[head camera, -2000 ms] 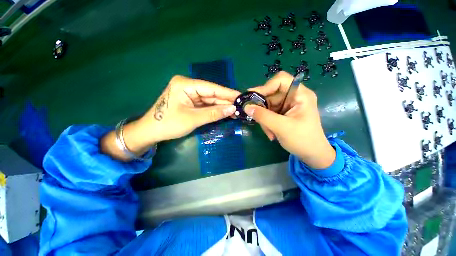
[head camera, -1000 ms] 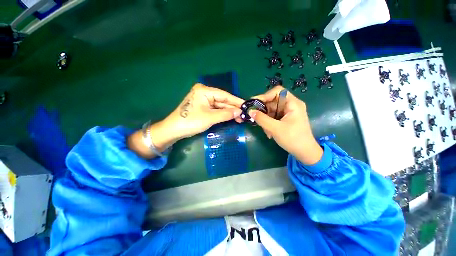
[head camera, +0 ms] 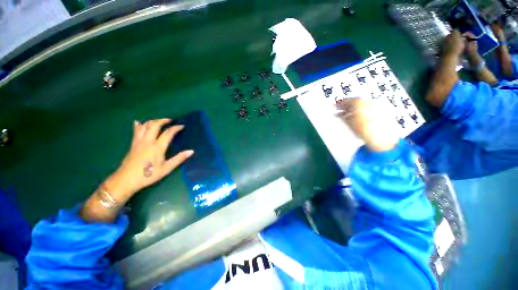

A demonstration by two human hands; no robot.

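Note:
My left hand (head camera: pixel 152 154) is low over the green surface (head camera: pixel 272 156), fingers spread, with no part visible in it. Its fingertips are at the left edge of the dark blue sheet (head camera: pixel 205 153). My right hand (head camera: pixel 363 122) is blurred over the white sheet (head camera: pixel 332 133), among the small black many-armed flex parts (head camera: pixel 345 88). Whether its fingers hold a part or the tweezers cannot be told. More flex parts (head camera: pixel 256 92) lie in rows on the green surface, left of the white sheet. The round black housing is not visible.
White strips (head camera: pixel 335 78) lie across the white sheet's top. Behind are a crumpled white piece (head camera: pixel 292 44) and a spare blue sheet (head camera: pixel 326 61). A small unit (head camera: pixel 109 80) lies far left. Another person's arms (head camera: pixel 454 73) are at right. A pale rail (head camera: pixel 227 226) runs along the front.
My hands have parted: the left moved left and opened, the right moved right over the white sheet. The round housing is no longer visible. The view has turned right, showing another person.

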